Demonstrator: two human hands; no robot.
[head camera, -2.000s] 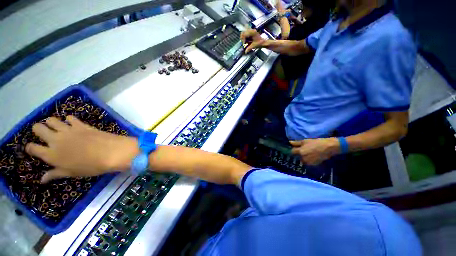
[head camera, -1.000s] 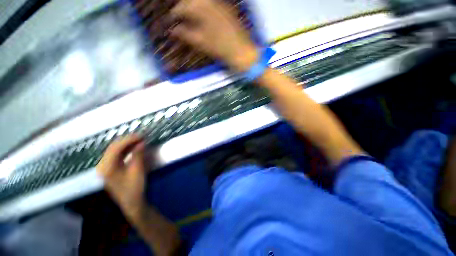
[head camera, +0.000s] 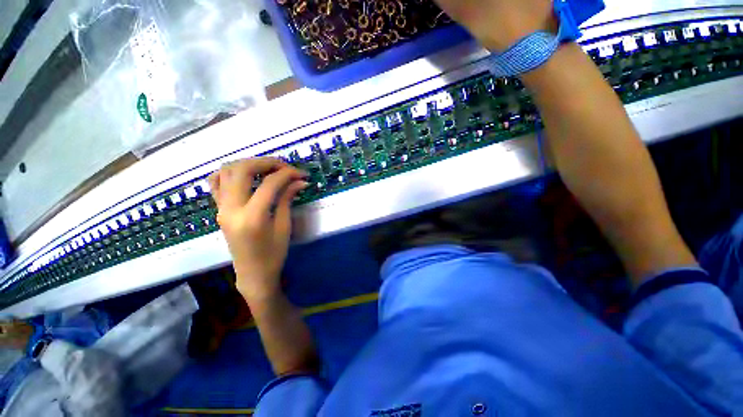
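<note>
My left hand (head camera: 257, 213) rests over the long row of green circuit boards (head camera: 375, 155), its fingers curled down onto the parts. Whether it holds a coil is hidden by the fingers. My right hand (head camera: 509, 23), bare with a blue wrist strap (head camera: 528, 54), is cut off by the top edge at the right end of the blue bin (head camera: 367, 65). Its fingertips are out of the picture. Brown-copper coils (head camera: 358, 20) fill the bin.
A clear crumpled plastic bag (head camera: 175, 77) with a green oval mark lies left of the bin. A pale rail (head camera: 424, 186) runs along the near side of the boards. Another person's pale sleeve (head camera: 155, 326) shows at lower left.
The view has swung left from the coil pile and neighbouring worker to the bag and boards. My left hand has come into view, on the boards. My right hand has moved to the bin's right end.
</note>
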